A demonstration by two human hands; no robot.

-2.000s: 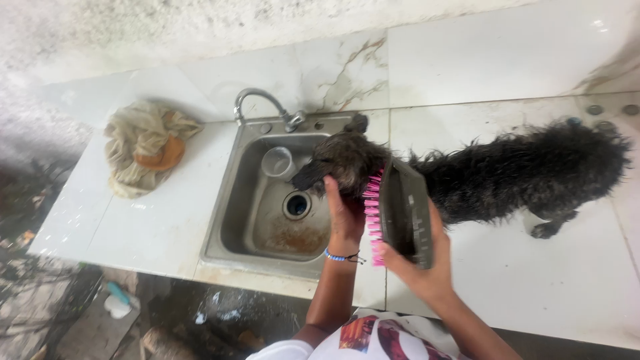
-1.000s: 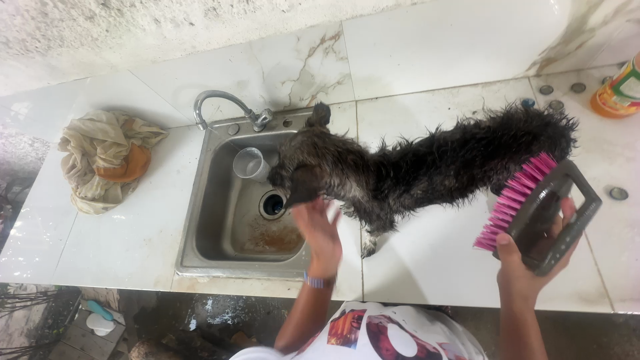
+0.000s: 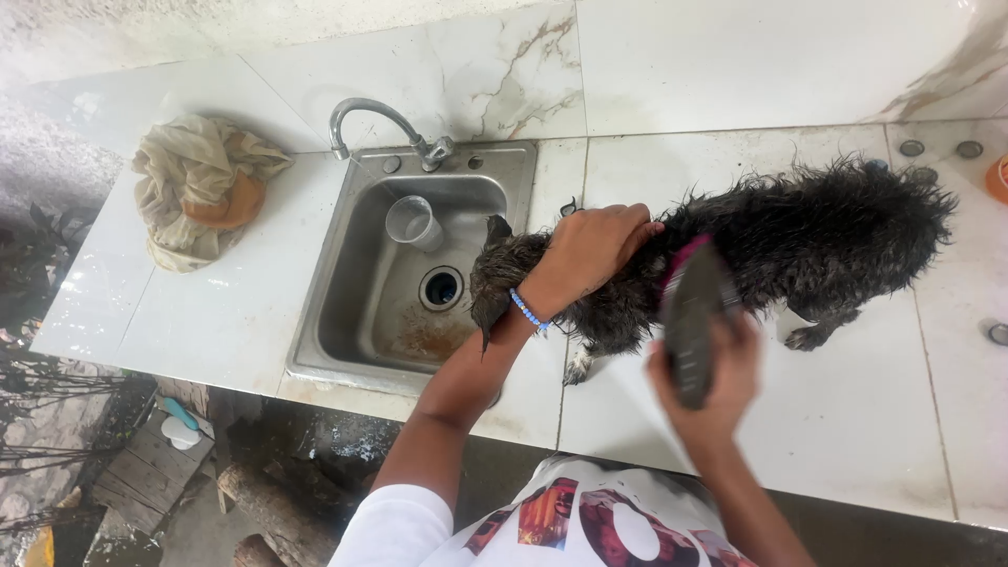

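A wet dog with dark, shaggy fur [image 3: 819,228] stands on the white tiled counter, its head at the edge of the steel sink. My left hand [image 3: 594,248], with a blue bead bracelet at the wrist, rests over the dog's neck, fingers on the fur. In my right hand [image 3: 709,378] is a grey scrub brush [image 3: 693,323] with pink bristles, blurred by motion. The bristles are against or close to the dog's shoulder and side; exact contact is hard to tell.
The sink [image 3: 323,315] holds a clear plastic cup [image 3: 414,224] beneath a curved faucet [image 3: 374,106]. A crumpled beige cloth [image 3: 185,169] lies left. Bottle caps [image 3: 969,149] and part of an orange container [image 3: 998,179] are at the right. Logs [image 3: 276,504] lie below the counter.
My left hand has moved from beside the dog's head onto its neck. The brush has come from the right, away from the dog's rear, to its shoulder and side.
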